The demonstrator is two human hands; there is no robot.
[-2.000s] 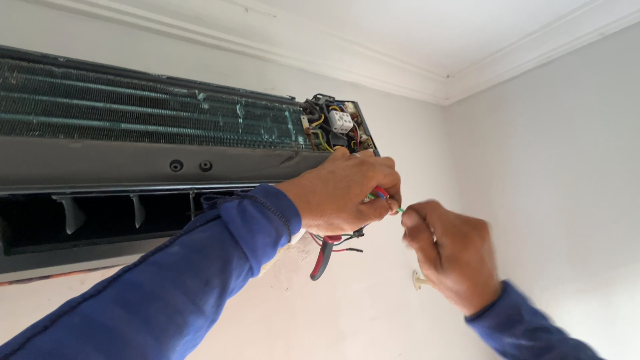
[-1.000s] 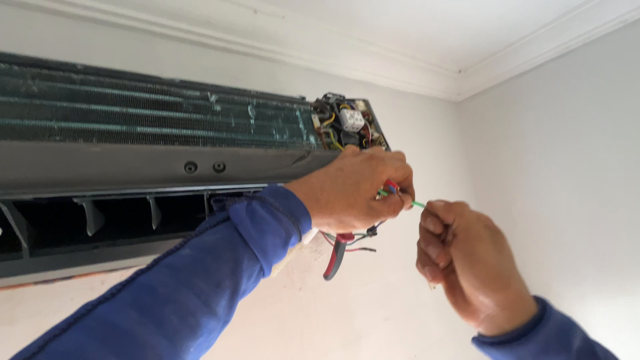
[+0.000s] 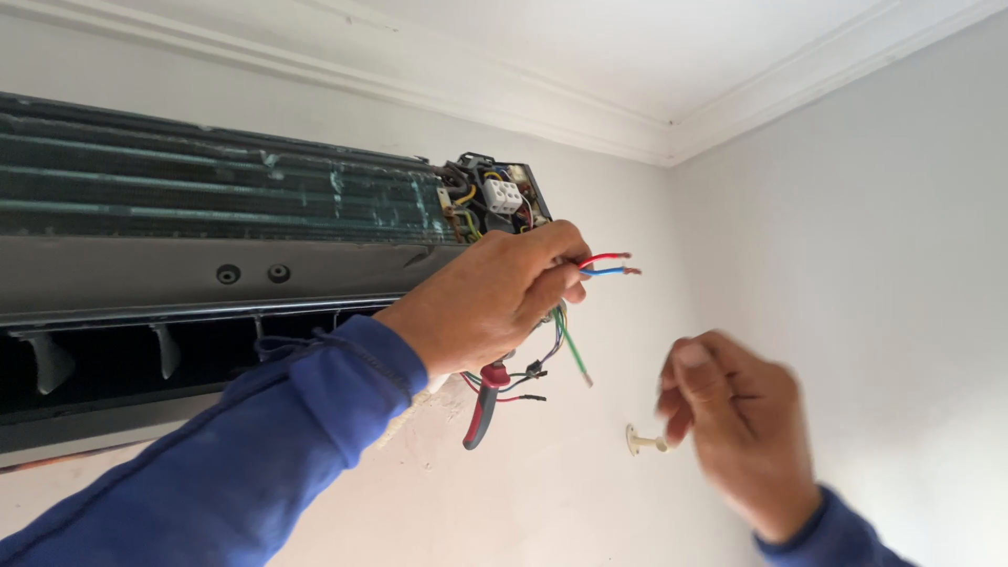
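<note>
My left hand [image 3: 504,291] pinches a red wire [image 3: 605,257] and a blue wire [image 3: 606,272], whose bare ends point right. A green wire [image 3: 575,350] hangs free below that hand. Behind the hand is the opened end of a wall air conditioner, with a white terminal block [image 3: 502,196] among its wiring. Pliers with a red and grey handle [image 3: 483,409] hang below my left hand; their upper part is hidden. My right hand [image 3: 732,417] is off to the lower right, touching no wire, its fingers curled and slightly blurred; whether it holds something small does not show.
The air conditioner's finned coil [image 3: 236,185] and dark casing [image 3: 142,276] run off to the left. Thin wires with black ends [image 3: 533,398] dangle beside the pliers. A cream bracket [image 3: 646,442] sticks out from the wall near my right hand. A moulded cornice [image 3: 488,102] edges the ceiling.
My right hand has moved down and away from my left hand and let go of the green wire, which now hangs down. The red and blue wires now extend clearly from my left hand.
</note>
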